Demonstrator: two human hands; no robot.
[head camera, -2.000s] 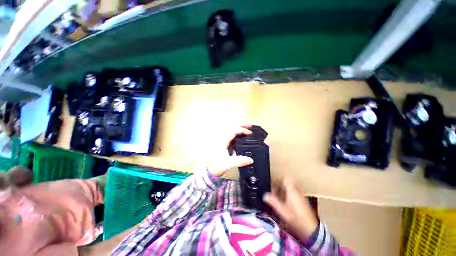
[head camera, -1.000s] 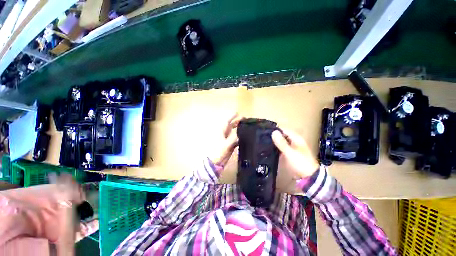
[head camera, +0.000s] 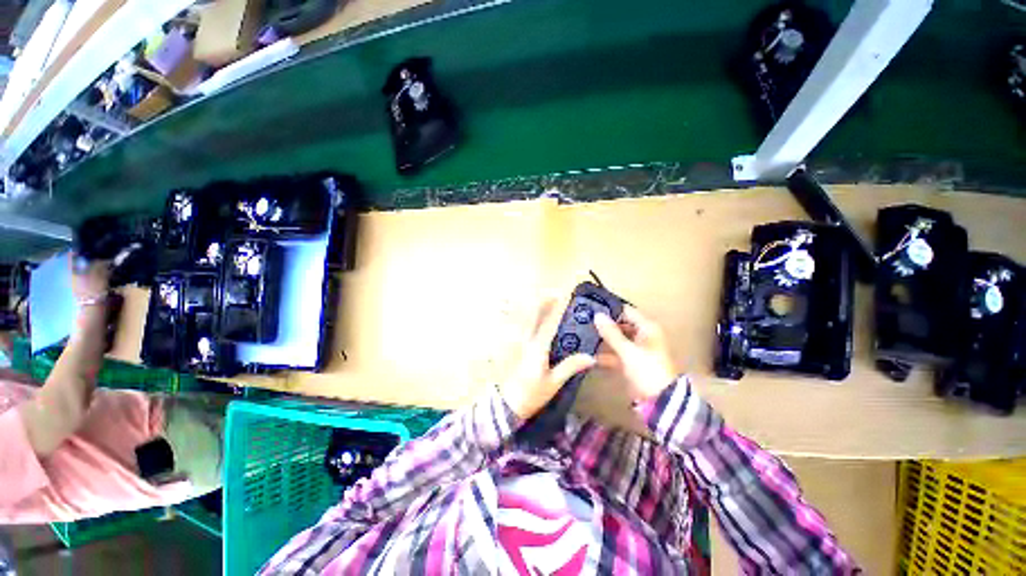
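A black joined unit (head camera: 572, 338) is in both hands above the cardboard bench, tilted, with round recesses on its upward face and its lower end near my lap. My left hand (head camera: 540, 377) holds its left side, thumb on the face. My right hand (head camera: 636, 354) holds its right side, fingers on the face near the upper end. A thin dark strand sticks up at its top end. The underside is hidden.
Black shells with silver discs (head camera: 793, 298) lie on the right of the cardboard bench (head camera: 450, 293). A pile (head camera: 248, 281) lies left. Units ride the green belt (head camera: 585, 101). A green crate (head camera: 264, 473) and yellow crate (head camera: 968, 518) are below. Another person's arm (head camera: 79, 349) is far left.
The unit has been turned, so round recesses now face up, and my fingers have moved onto its face. The other person's arm has reached to the left pile. Belt units have shifted left.
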